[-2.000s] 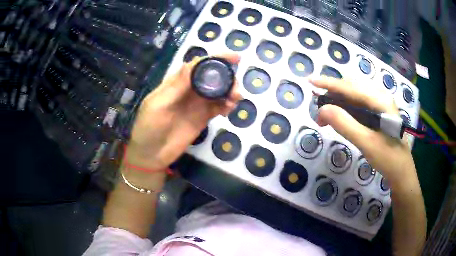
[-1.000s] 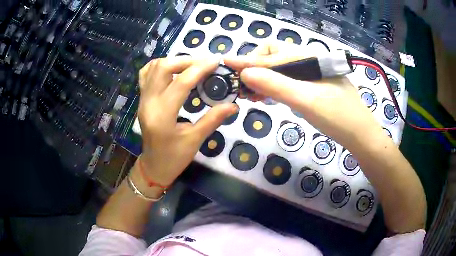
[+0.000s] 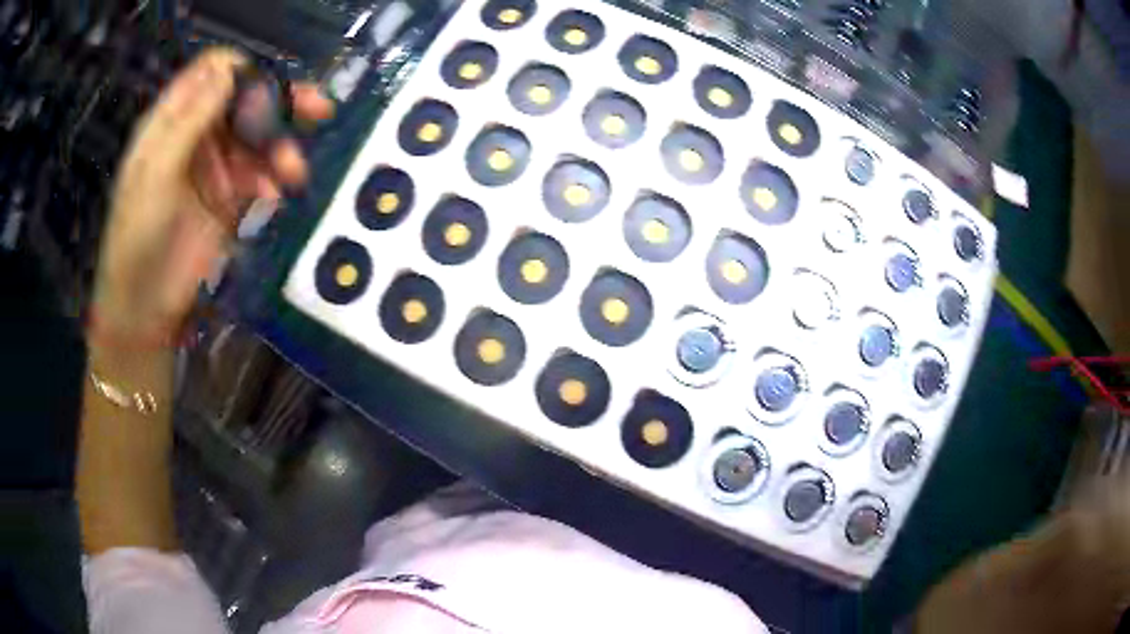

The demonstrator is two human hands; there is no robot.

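The large white foam tray (image 3: 731, 518) lies in front of me. Its left and middle pockets hold black discs (image 3: 491, 352) with gold-yellow centres. Its right side holds seated round units (image 3: 776, 389) with silver-grey or bluish centres and pale rings. Two pockets among them look white inside. My left hand (image 3: 205, 186) is left of the tray, its fingers closed around a dark round unit (image 3: 258, 109); both are blurred. My right hand (image 3: 1035, 580) is a blurred shape cut off at the lower right edge; its fingers and any tool in it cannot be made out.
Clear plastic trays with small dark parts lie left of and behind the white tray. Red wires (image 3: 1093, 372) show at the right edge near yellow and blue lines on the green mat (image 3: 960, 440). A white label (image 3: 1010, 186) is at the right.
My left hand has moved from over the tray to the far left. My right hand has moved away from the unit to the lower right edge. The pen tool has left view.
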